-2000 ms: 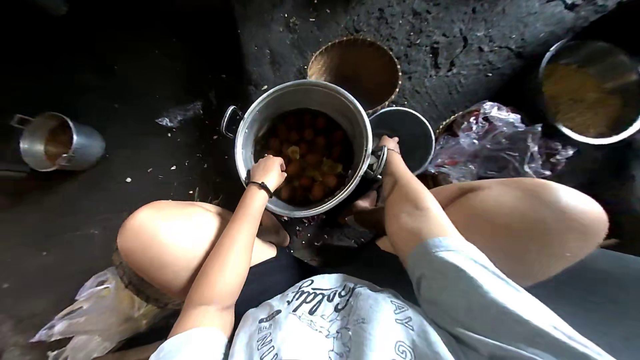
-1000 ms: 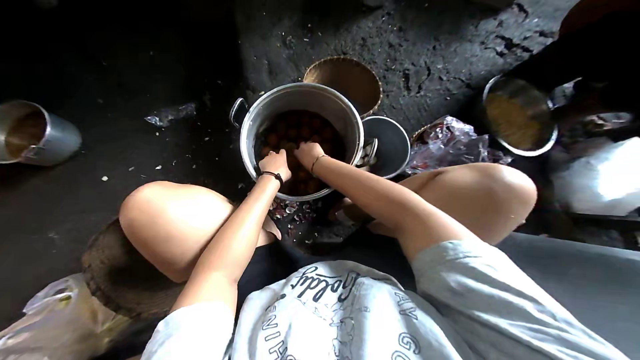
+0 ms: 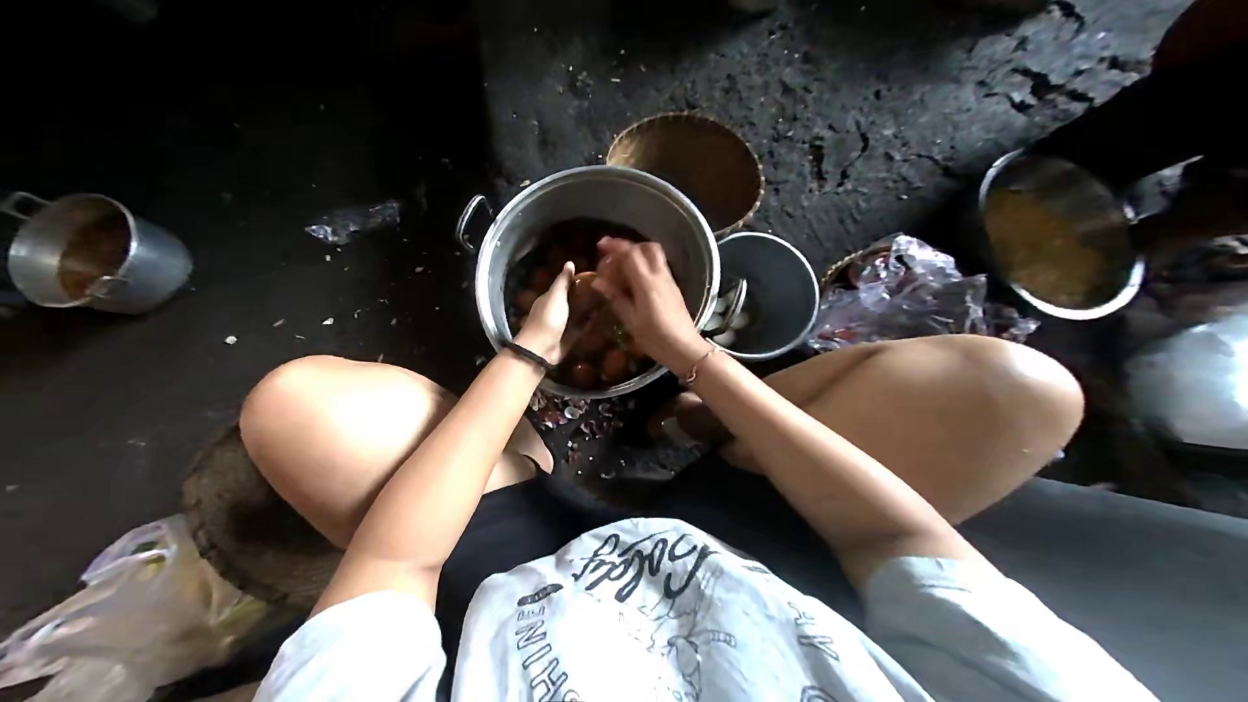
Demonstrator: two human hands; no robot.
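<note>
A large two-handled metal pot [image 3: 492, 292] stands between my legs with several brown, egg-like round things [image 3: 614, 366] in dark liquid. My left hand [image 3: 552, 314] is over the pot, its fingers around a shiny brown egg-like thing [image 3: 585, 281], with the thumb up. Beside it my right hand [image 3: 643, 292] is slightly blurred, its fingers bent close to that thing; its fingertips partly hide what they touch. To the pot's right is a grey bucket [image 3: 780, 292] with several white, egg-like things [image 3: 729, 320] at the bottom.
A round woven basket [image 3: 687, 161] lies behind the pot. Crumpled clear plastic [image 3: 907, 297] and a metal bowl of yellowish contents [image 3: 1048, 239] are at the right. A metal pot [image 3: 156, 263] stands far left, a plastic bag [image 3: 146, 614] lower left. Small scraps [image 3: 575, 414] lie before the large pot.
Two seconds ago my right hand was at the pot's right handle; it then moved left into the pot. Both hands are now close together there, and a brown egg-like thing shows in my left hand.
</note>
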